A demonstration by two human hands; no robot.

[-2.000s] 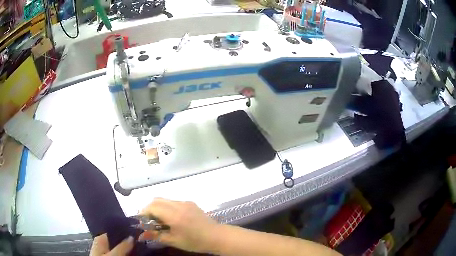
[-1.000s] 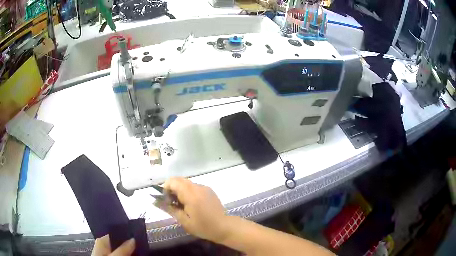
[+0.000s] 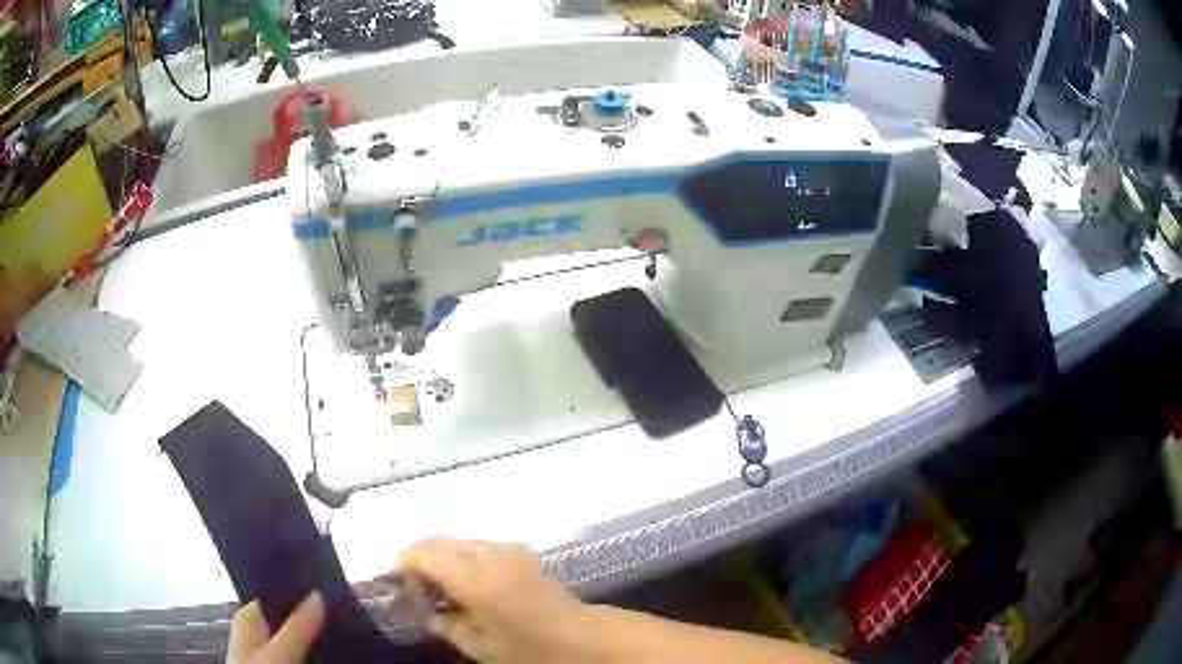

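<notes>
A dark navy-purple cloth strip (image 3: 240,486) lies at the left front of the white table, its lower part over the front edge. My left hand (image 3: 276,632) holds its lower part between thumb and fingers at the bottom edge of the picture. My right hand (image 3: 486,599) is just right of the strip, closed around a small metal tool, most likely the thread snips (image 3: 412,601). The tool is blurred and partly hidden by my fingers; its tip is close to the cloth. Whether it touches the cloth I cannot tell.
The white JACK sewing machine (image 3: 557,221) stands behind my hands. A flat black phone-like rectangle (image 3: 648,363) with a key charm (image 3: 752,448) lies on its bed. Paper patterns (image 3: 81,348) lie at left, dark fabric (image 3: 992,298) at right. A yellow basket with a red-white checked item (image 3: 903,584) is below right.
My right hand with the tool has come down and left from above the table edge, back near the cloth. My left hand has shifted slightly on the strip; the strip's upper end has stayed.
</notes>
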